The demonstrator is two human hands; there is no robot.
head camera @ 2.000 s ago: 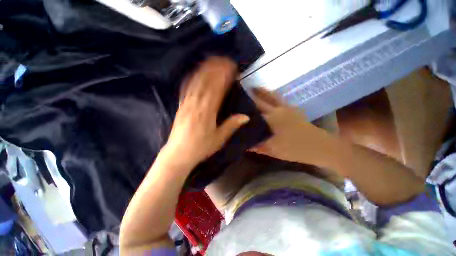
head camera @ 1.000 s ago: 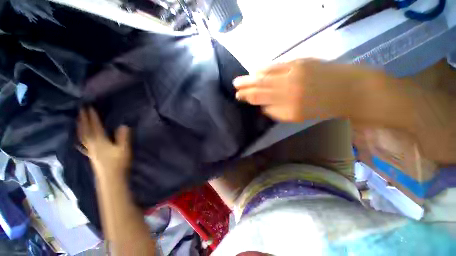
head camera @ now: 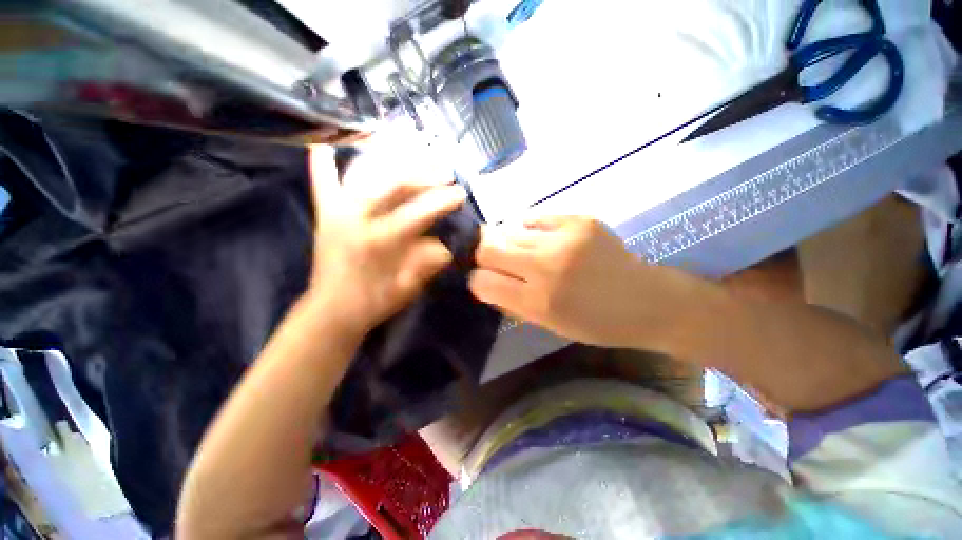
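Observation:
Black fabric (head camera: 211,253) lies under the sewing machine head (head camera: 406,53) and drapes left and down over the table edge. My left hand (head camera: 374,243) lies on it with fingers spread, close to the brightly lit needle area. My right hand (head camera: 559,274) pinches the fabric's right edge between thumb and fingers, just below the grey ribbed attachment (head camera: 496,127). The needle tip is lost in glare.
Scissors with dark blue handles (head camera: 844,69) lie at the upper right on the white table. The table's grey front edge (head camera: 760,211) carries a ruler scale. A red perforated basket or stool (head camera: 396,485) is below. Striped garment pieces (head camera: 53,422) are at the lower left.
My left hand has moved up and right across the fabric towards the needle. My right hand has shifted slightly down and left along the edge. More of the machine head and scissors shows.

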